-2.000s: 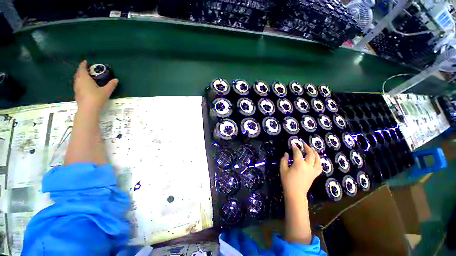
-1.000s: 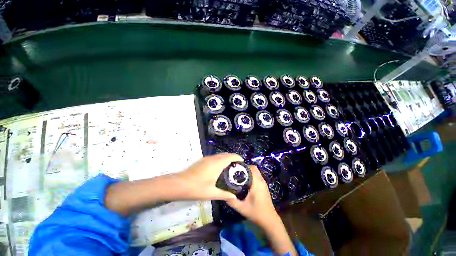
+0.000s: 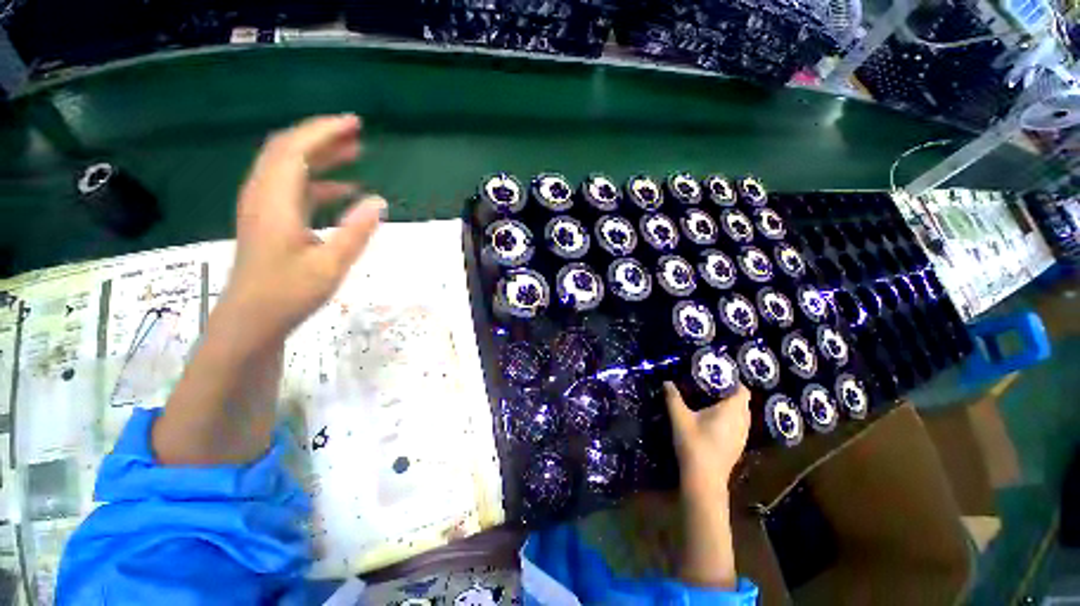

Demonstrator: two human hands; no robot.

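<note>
A glossy black blister tray [image 3: 569,408] lies on the worktop. Its back rows and right side hold several black cylindrical units with pale rings; pockets at its front left are empty. My right hand [image 3: 711,432] is closed round one cylindrical unit [image 3: 715,372] that stands in the tray's fifth row, left of the other units there. My left hand [image 3: 296,225] is raised, empty and slightly blurred, fingers apart, over the near edge of the green conveyor belt [image 3: 438,118]. Another cylindrical unit [image 3: 97,180] is on the belt at the far left.
Instruction sheets [image 3: 367,355] cover the worktop left of the tray. An empty spare blister tray [image 3: 882,296] adjoins on the right. An open cardboard box [image 3: 876,509] is below the near edge, a blue stool [image 3: 1007,343] at right. Black trays [image 3: 711,42] are stacked beyond the belt.
The unit held between both hands a second ago is now in the tray's fifth row in my right hand. My left hand has let go and moved left towards the belt. The belt unit has moved right.
</note>
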